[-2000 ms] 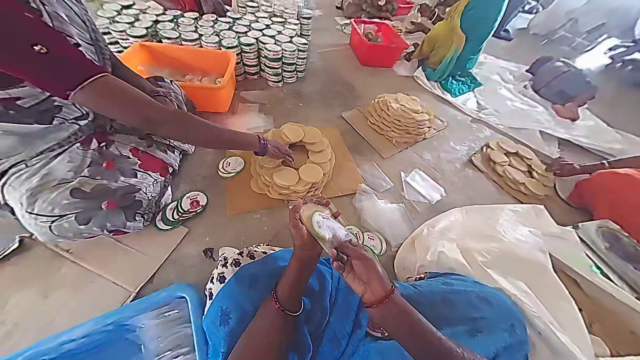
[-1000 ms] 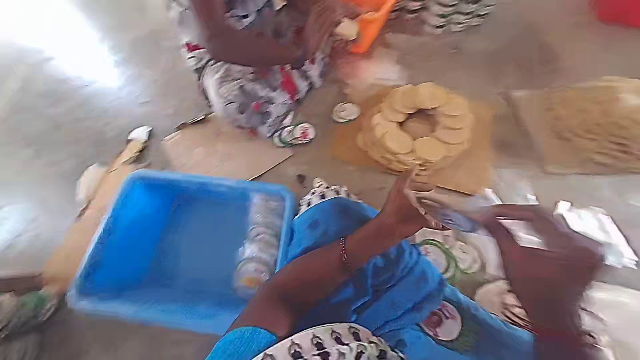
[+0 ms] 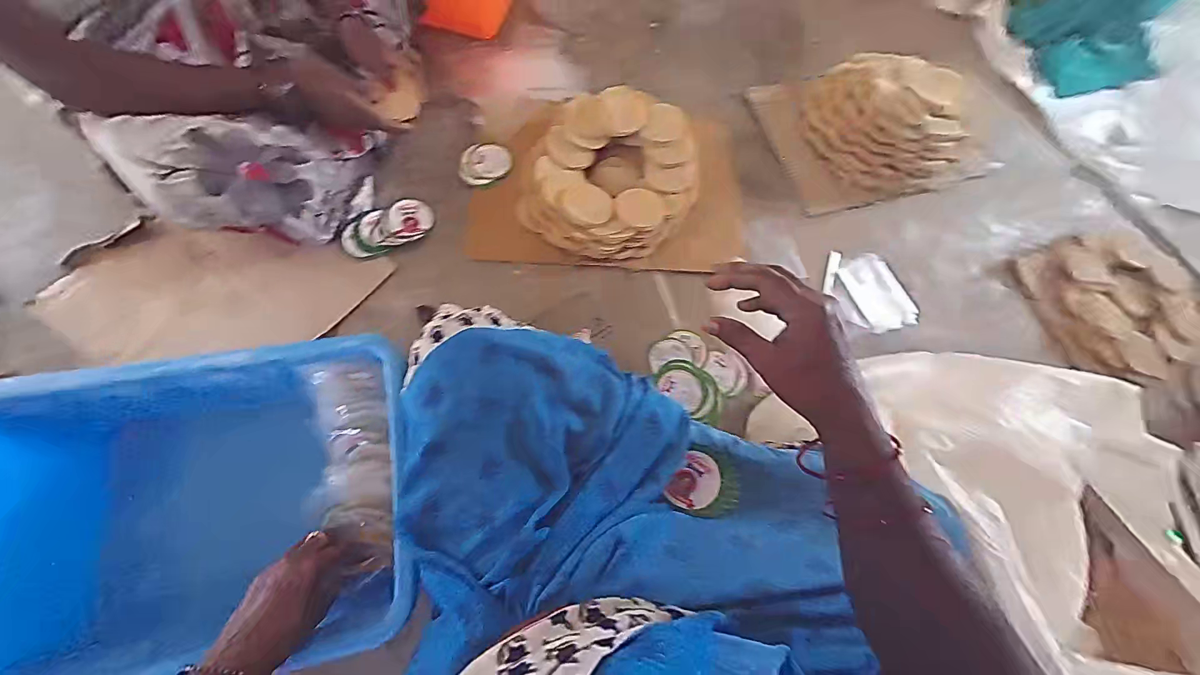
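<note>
My left hand (image 3: 298, 586) reaches into the blue plastic tub (image 3: 401, 450) at the lower left, at the near end of a row of plastic-wrapped packets (image 3: 354, 441); its fingers are partly hidden and blurred, so its grip is unclear. My right hand (image 3: 783, 342) is raised with its fingers apart and nothing between them. Below and left of it lie round printed labels (image 3: 689, 386) with green rims. More round labels (image 3: 698, 483) rest on the blue cloth over my lap. Beyond, flat round tan discs (image 3: 614, 173) are stacked in a ring on a cardboard sheet (image 3: 717, 225).
A person's hands (image 3: 352, 89) hold a tan disc at the upper left, near small label piles (image 3: 389, 228). Other disc stacks (image 3: 886, 122) stand at the right. Clear plastic pouches (image 3: 872, 291) lie right of my right hand. A cardboard piece (image 3: 216, 286) lies behind the tub.
My left hand has moved from the packet held before my lap into the tub. My right hand has come off that packet. The view has swung since two seconds ago.
</note>
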